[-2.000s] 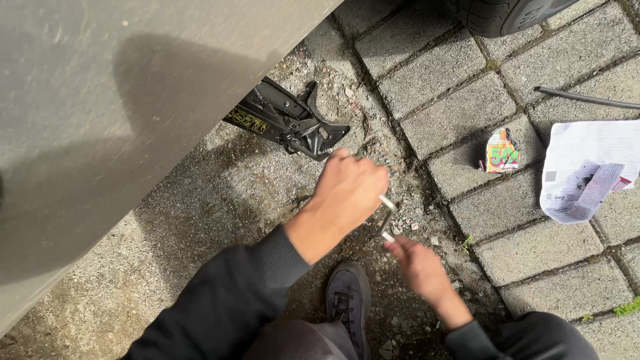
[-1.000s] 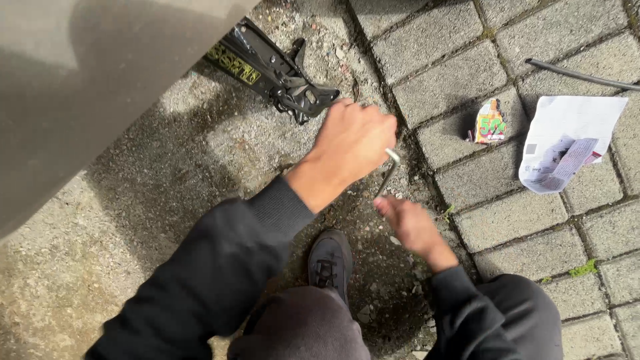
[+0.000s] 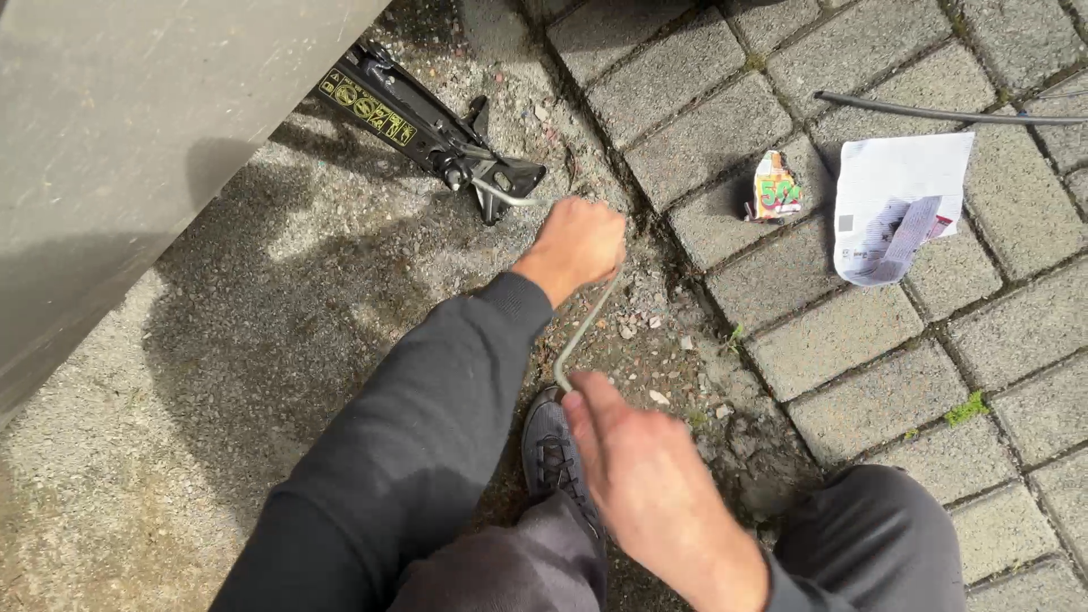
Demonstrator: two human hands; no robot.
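A black scissor jack (image 3: 408,119) with yellow pictograms lies low on the ground, partly under a grey vehicle body panel (image 3: 153,127). From its end joint a bent metal crank handle (image 3: 586,323) runs out toward me. My left hand (image 3: 580,245) is closed around the crank's middle, close to the jack's end. Nearer to me, my right hand (image 3: 642,459) grips the crank's outer end, just past its bend. How the crank joins the jack is only partly visible.
Right of the jack, grey paving blocks (image 3: 837,340) bear a crumpled printed wrapper (image 3: 775,189), a printed paper sheet (image 3: 892,183) and a thin black hose or cable (image 3: 943,110). My shoe (image 3: 552,446) stands below the crank. Part of a dark tyre shows at the top edge.
My right hand has moved round with the crank's outer end, closer to my body. My left hand stays closed on the crank near the jack.
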